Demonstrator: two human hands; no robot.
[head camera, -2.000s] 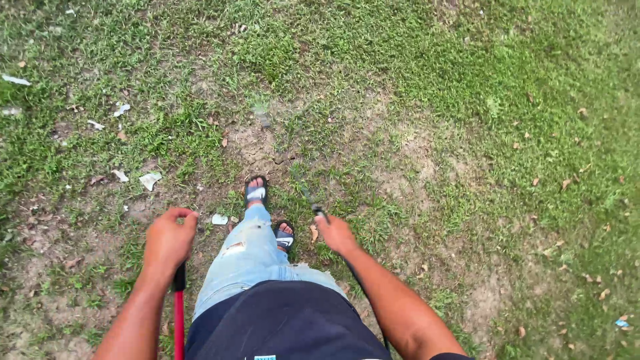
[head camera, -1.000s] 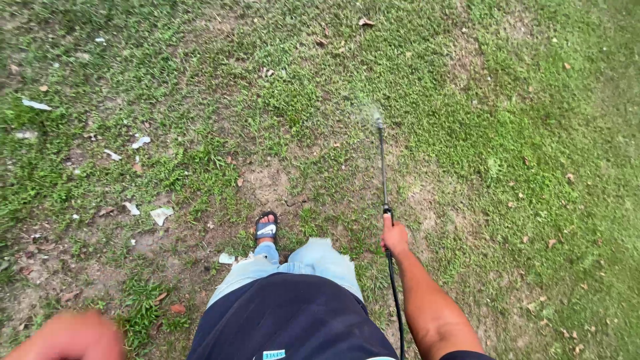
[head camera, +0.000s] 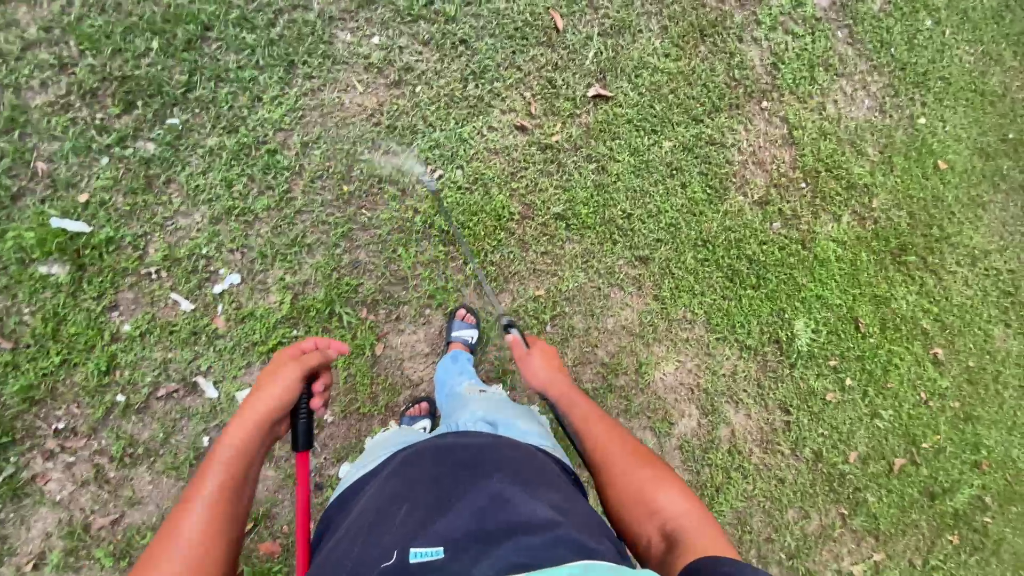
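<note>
My right hand (head camera: 540, 366) grips the black handle of a thin spray wand (head camera: 470, 254), which points forward and a little left over the grass. Fine mist (head camera: 400, 160) leaves the nozzle at its far end. A black hose runs back from the handle under my right forearm. On the left, my left hand (head camera: 300, 380) is closed round the black ribbed grip (head camera: 302, 424) of a red lever (head camera: 302, 512), whose lower end is out of view beside my dark shirt.
Patchy grass (head camera: 680, 200) and bare soil surround my feet in slide sandals (head camera: 463, 330). Scraps of white litter (head camera: 70, 225) lie at the left. Dry leaves (head camera: 598, 92) are scattered about, and a bare dirt strip (head camera: 764, 152) runs at the upper right.
The wand has swung from pointing nearly straight ahead to forward-left. My left hand, blurred at the lower left a second ago, is higher, with the lever's grip in view. The ground view has shifted as I walk.
</note>
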